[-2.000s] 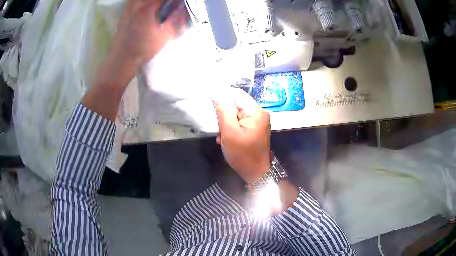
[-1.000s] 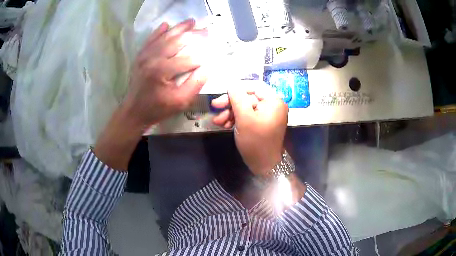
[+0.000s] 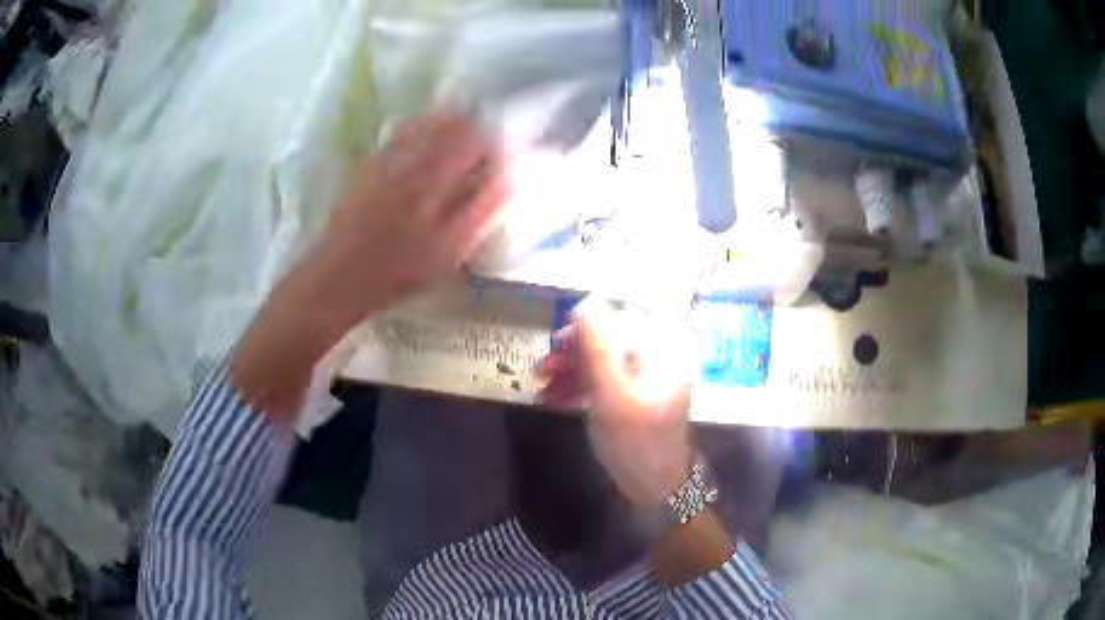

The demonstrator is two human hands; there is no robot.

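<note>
White fabric lies on the machine bed under the lamp glare, running up and back to the left. My left hand is blurred and rests on or just over the fabric's left part; I cannot tell if it grips it. My right hand is in front of the needle area, with its fingertips washed out by glare, so its hold on the cloth is unclear. The blue plate is just right of my right hand. The needle area is lost in glare.
A grey-blue guard bar stands over the sewing area. The blue machine body is at the back right. The cream table has a dark hole. A large white cloth heap is at the left, with white pieces at the lower right.
The view has tilted up, so the table sits lower and the blue machine body shows. My left hand is farther from my right hand, and the fabric's far part shows behind it.
</note>
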